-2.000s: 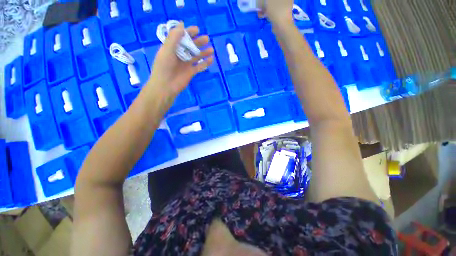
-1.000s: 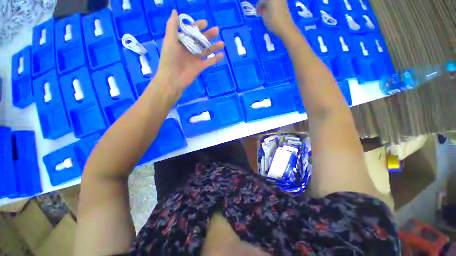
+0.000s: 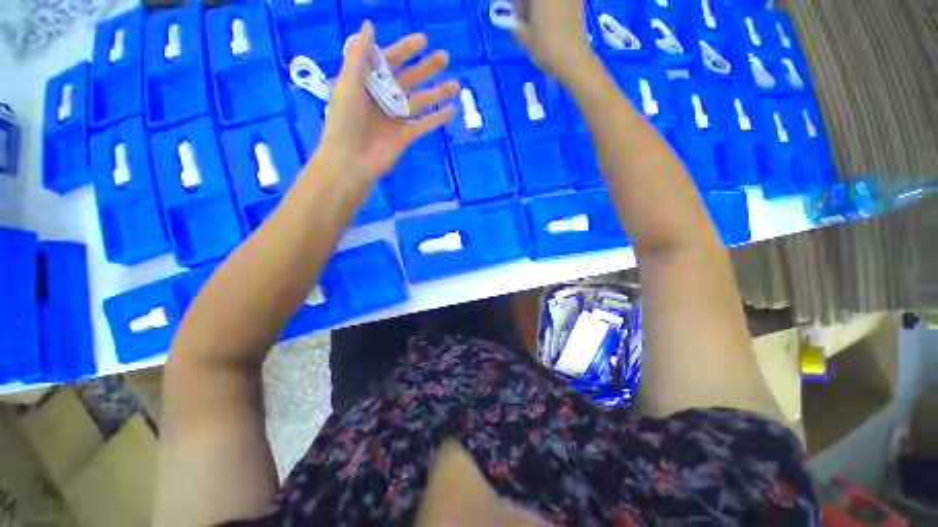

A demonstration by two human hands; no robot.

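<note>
My left hand (image 3: 375,108) is palm up with fingers spread, and a coiled white cable (image 3: 388,88) lies in it by the thumb. My right hand (image 3: 553,36) is at the top edge over the blue trays, partly blurred; a coiled white cable (image 3: 503,14) shows beside its fingers, and I cannot tell if they grip it. Blue trays (image 3: 420,179) stand in rows, each with a white car charger (image 3: 471,108). Several trays at the right also hold coiled cables (image 3: 618,32). Another coiled cable (image 3: 310,77) lies just left of my left hand.
Stacked brown cardboard (image 3: 874,113) stands at the right, with a clear bottle (image 3: 845,201) at the table's end. A carton of blue-and-white packaging (image 3: 591,345) is below the table edge. Blue trays (image 3: 64,309) are at the left edge. A red stool (image 3: 862,506) is at lower right.
The view has shifted, so the trays sit further right. My left hand holds fewer cable coils than before. My right hand has moved along the top row, where more coiled cable now shows.
</note>
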